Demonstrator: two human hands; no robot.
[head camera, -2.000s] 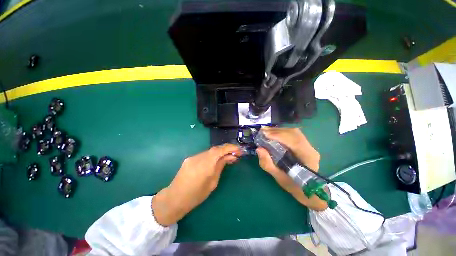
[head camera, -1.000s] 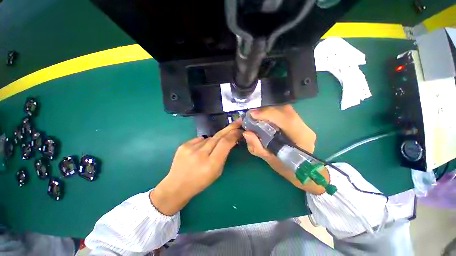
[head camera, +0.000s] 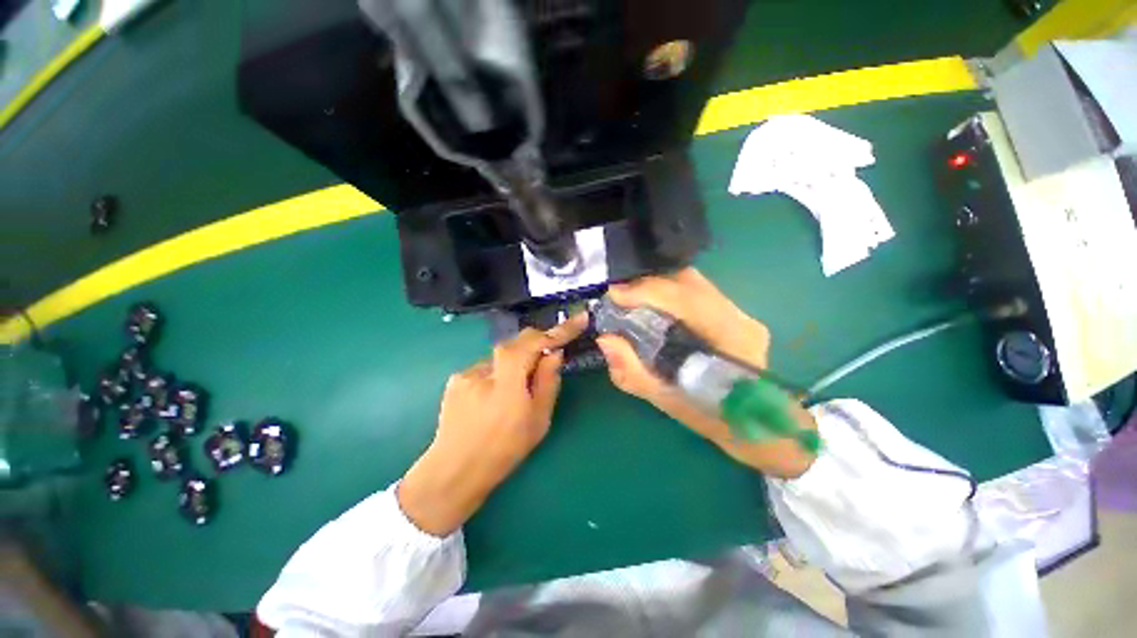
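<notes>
My right hand (head camera: 705, 361) is shut on a grey-clear dispensing syringe (head camera: 692, 374) with a blurred green rear end. Its narrow end points at the front of the black assembly fixture (head camera: 430, 256). My left hand (head camera: 493, 418) is at the fixture's front edge, its fingertips close to the syringe tip. A small dark unit seems to lie at the fingertips, mostly hidden; whether the left fingers grip it cannot be told. The silver toggle clamp (head camera: 474, 106) stands above the fixture, its rod on a white patch (head camera: 586, 259).
Several loose glossy black units (head camera: 271, 446) lie at the left beside clear plastic (head camera: 44, 411); another (head camera: 104, 213) lies behind the yellow strip. Crumpled white paper (head camera: 810, 181) lies right of the fixture. A black controller (head camera: 997, 274) with a red light stands at the right.
The view has shifted and tilted. My left fingers have bent, with the index fingertip now apart from the others. My right hand still holds the syringe at the fixture's front.
</notes>
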